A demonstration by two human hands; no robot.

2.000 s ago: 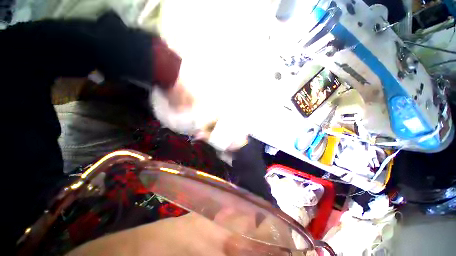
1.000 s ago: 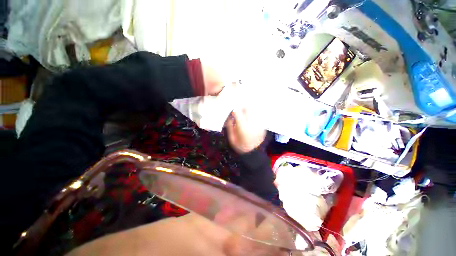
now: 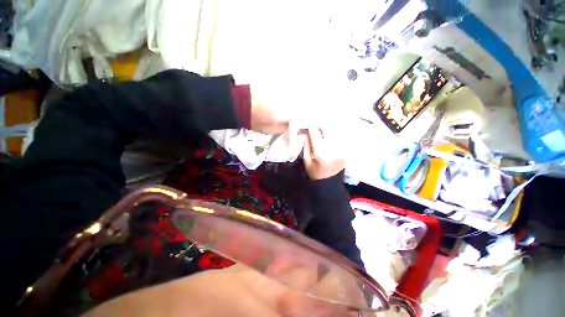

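A white fabric piece (image 3: 257, 150) hangs in folds at the near table edge, between my hands. My left hand (image 3: 269, 113) comes in from the left in a black sleeve with a red cuff; it is overexposed and its fingers blend into the bright cloth. My right hand (image 3: 323, 151) comes up from below in a dark sleeve, its fingers on the right end of the fabric piece, close to my left hand. The fingertips are partly lost in glare. No tool shows in either hand.
The sewing machine (image 3: 495, 59), a lit smartphone (image 3: 411, 94), blue-handled scissors (image 3: 401, 164) and a supply tray (image 3: 474, 218) are at right. A red bin (image 3: 427, 247) and cloth scraps (image 3: 480, 278) lie below. A cream cloth pile (image 3: 111, 31) is at upper left. Pink-framed glasses block the lower view.
The view has shifted. Both hands have come together at the table edge. Since one second ago, my right hand has moved slightly up and right, and more of the fabric hangs in folds.
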